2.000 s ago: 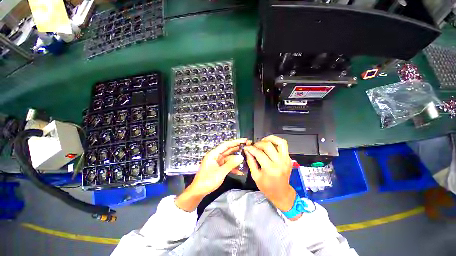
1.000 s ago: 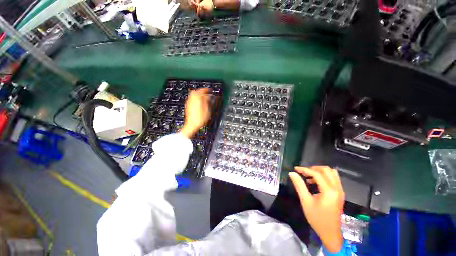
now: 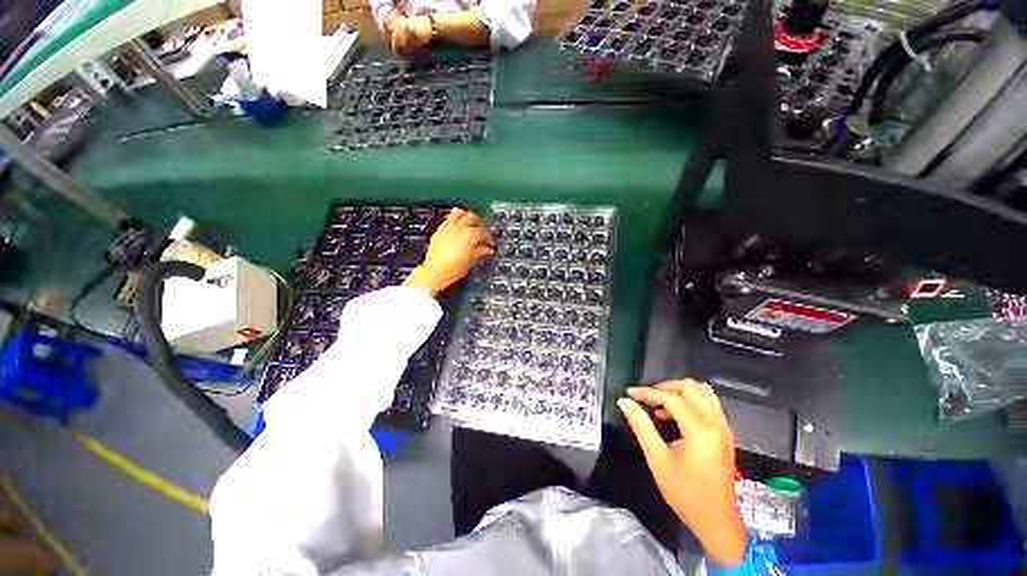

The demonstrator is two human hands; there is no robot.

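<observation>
The black blister tray (image 3: 338, 305) lies on the green bench, its pockets holding small dark modules. The clear blister tray (image 3: 529, 326) lies to its right, filled with small round-centred parts. My left hand (image 3: 456, 249) is at the upper part, where the two trays meet, with fingertips over the clear tray's upper left edge. Whether it holds anything cannot be told. My right hand (image 3: 687, 444) is raised between the clear tray and the machine, thumb and fingers apart, with nothing visible in it.
The black machine (image 3: 743, 371) stands right of the trays, a clear bag (image 3: 974, 360) beyond it. A cream box (image 3: 220, 306) and black hose (image 3: 158, 338) are at left. Another person's hands (image 3: 414, 34) rest across the bench. Blue bins (image 3: 833, 518) sit below the edge.
The hands were together at first, then parted. Since the previous frame, my left hand has shifted from over the black tray to the clear tray's edge. My right hand keeps its pose. The view has turned.
</observation>
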